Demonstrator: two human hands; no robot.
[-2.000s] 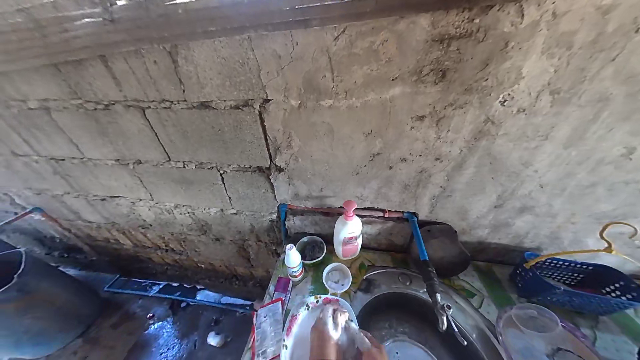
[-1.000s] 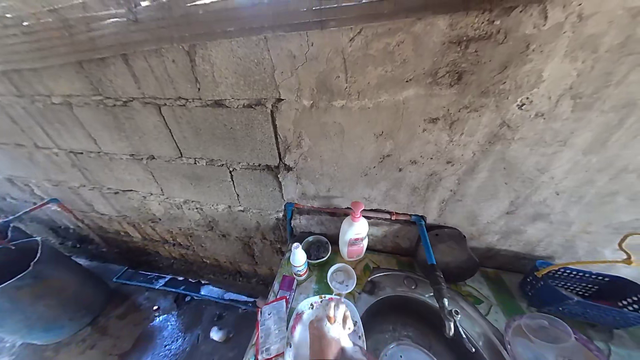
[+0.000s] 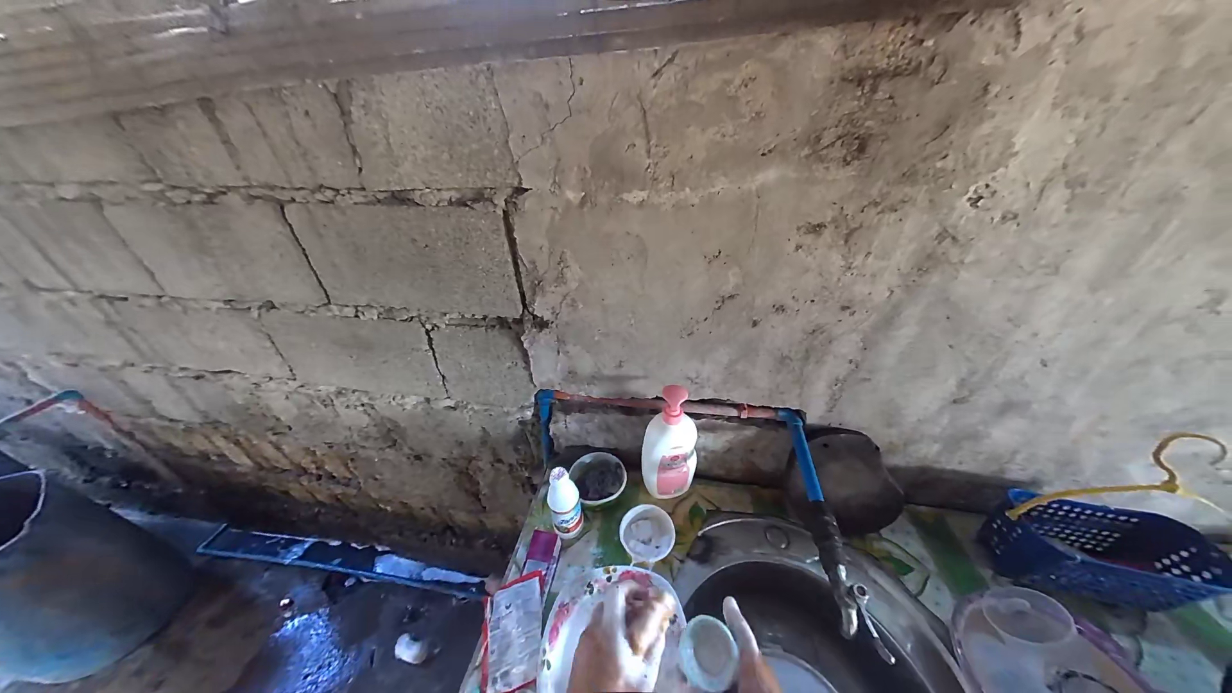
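Soap foam covers my left hand (image 3: 621,635), whose fingers are curled over a floral-rimmed plate (image 3: 560,630); whether something is inside them is unclear. To the right, my right hand (image 3: 749,647) is around the side of a small pale round container (image 3: 709,653), between the plate and the metal sink (image 3: 698,592). Behind the plate stands a white cup (image 3: 648,535) with whitish contents. Farther back are a white bottle (image 3: 565,504), a bowl with dark contents (image 3: 599,478) and a pink-topped pump bottle (image 3: 670,448).
A faucet (image 3: 851,602) on a blue pipe (image 3: 805,457) reaches over the sink. On the right are a clear plastic tub (image 3: 1030,616) and a blue basket (image 3: 1107,553) with a yellow hanger (image 3: 1088,493). A red-edged packet (image 3: 515,630) lies left of the plate. The block wall (image 3: 404,255) rises behind.
My right hand and the small pale container now show plainly beside the plate; one second ago neither was plain there. My left hand is still over the plate.
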